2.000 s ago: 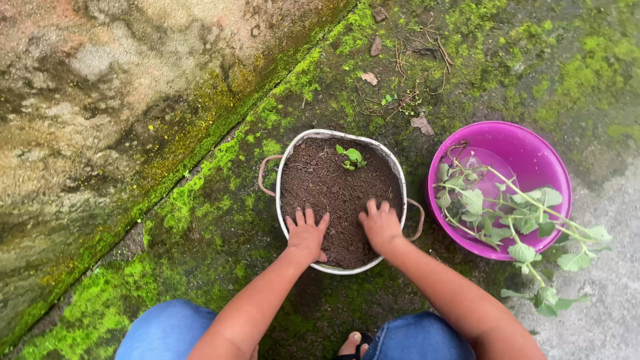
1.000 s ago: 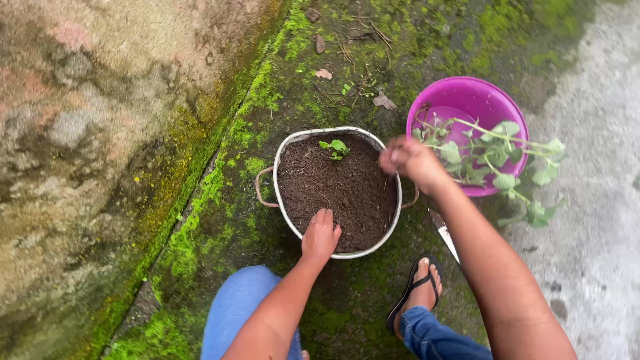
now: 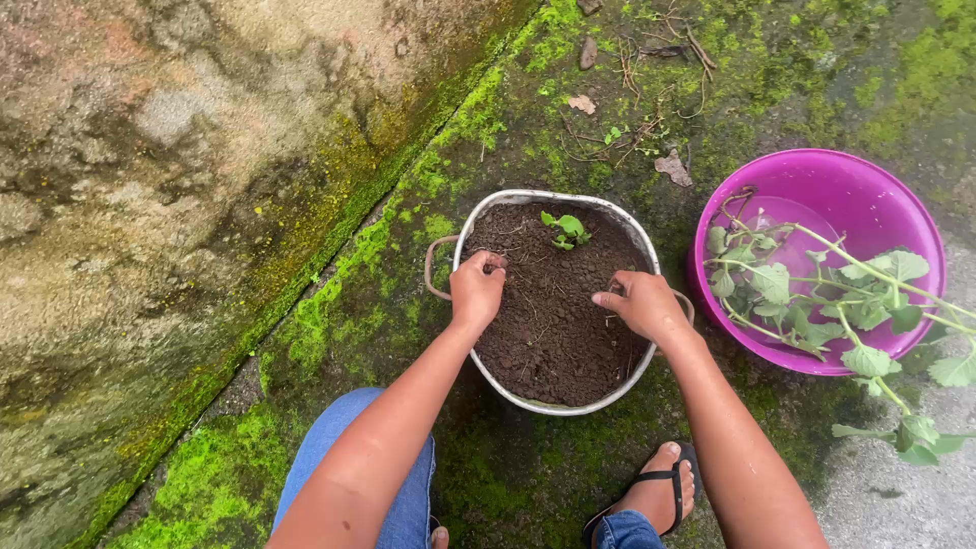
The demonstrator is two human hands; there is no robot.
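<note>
A metal pot with two loop handles holds dark soil, and a small green seedling grows near its far side. My left hand is over the soil at the pot's left edge, fingers curled inward; whether anything is between them cannot be told. Over the right part of the soil is my right hand, thumb and fingers bent, its grip unclear. Leafy cuttings with long stems lie in a magenta plastic basin right of the pot, some hanging over its rim.
A rough stone wall rises at the left. Mossy ground surrounds the pot, with dry twigs and dead leaves beyond it. My foot in a black flip-flop rests below the pot, near pale concrete.
My right hand, lifted between pot and basin a second ago, is back over the soil. My left hand has moved from the near part of the soil to the pot's left edge.
</note>
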